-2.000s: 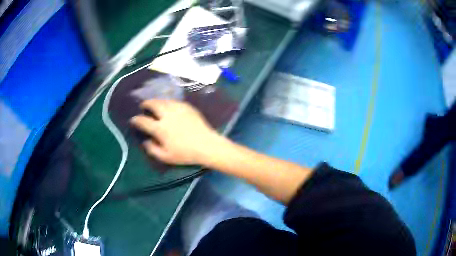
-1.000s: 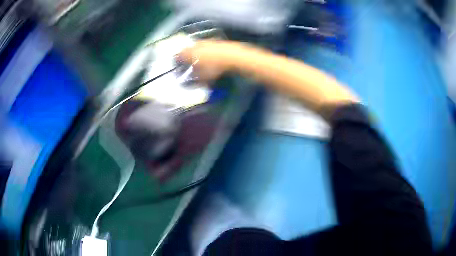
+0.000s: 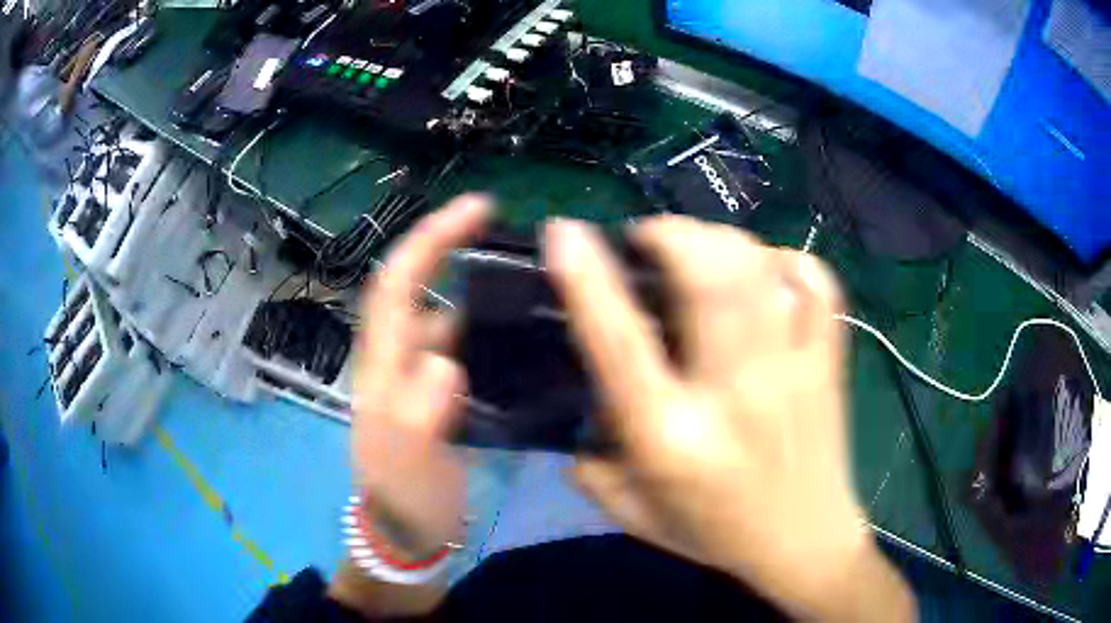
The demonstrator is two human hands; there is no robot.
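Note:
A black, hand-sized display device [image 3: 518, 347] is held up in front of me, its dark face towards me. My left hand [image 3: 418, 377] grips its left side, thumb and fingers at the edge. My right hand [image 3: 719, 377] grips its right side, with a finger over its face. Both hands are somewhat blurred. The device's right end is hidden behind my right hand. The white cable [image 3: 932, 387] runs over the green bench from behind my right hand to the mouse pad.
A black test box [image 3: 353, 73] with green lights and white connectors stands at the back left. Black cable bundles [image 3: 366, 231] lie before it. White foam trays [image 3: 171, 292] are at the lower left. A monitor [image 3: 975, 97] is at the upper right, the mouse pad [image 3: 1029, 487] at the right.
The view has swung left to the test box and monitor. My right hand has left the paper and mouse pad area. Both hands now hold the black device; my left hand has come into view.

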